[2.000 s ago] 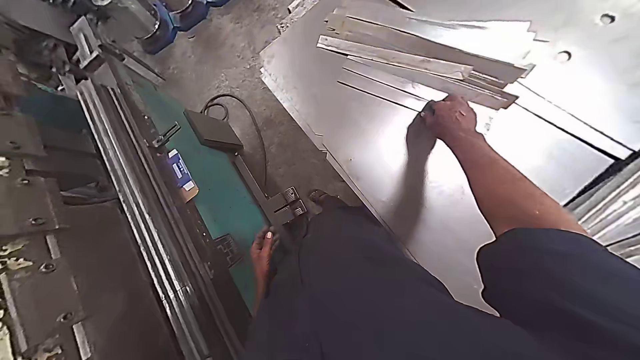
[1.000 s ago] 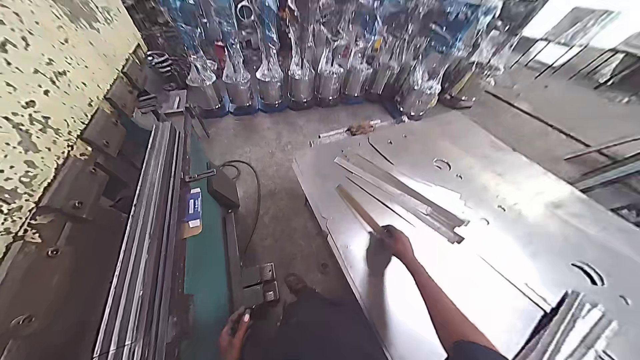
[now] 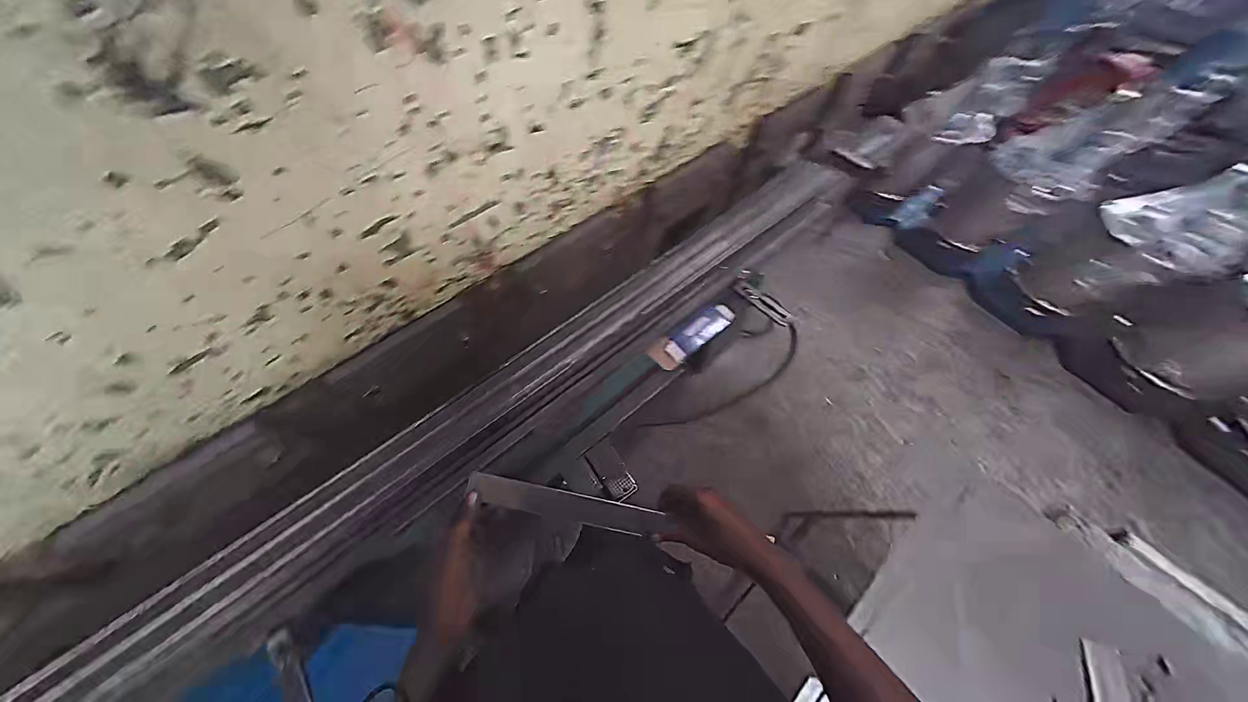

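A narrow sheet-metal strip (image 3: 570, 504) spans between my hands in front of my body. My right hand (image 3: 694, 517) is closed on its right end. My left hand (image 3: 466, 522) is at the strip's left end, with a fingertip near its corner; blur hides how its fingers lie. Just beyond the strip runs the long bed of a machine with metal bars (image 3: 546, 375). A blue and white box (image 3: 698, 333) lies on the machine's green surface.
A peeling wall (image 3: 292, 195) rises behind the machine. A cable (image 3: 780, 375) curves over the floor. Plastic-wrapped items (image 3: 1121, 224) stand at upper right. A large metal sheet (image 3: 985, 595) with strips on it lies at lower right.
My right hand has left the large sheet with a strip and is now in front of my body. My left hand has come up to the strip's other end. The view has swung toward the wall.
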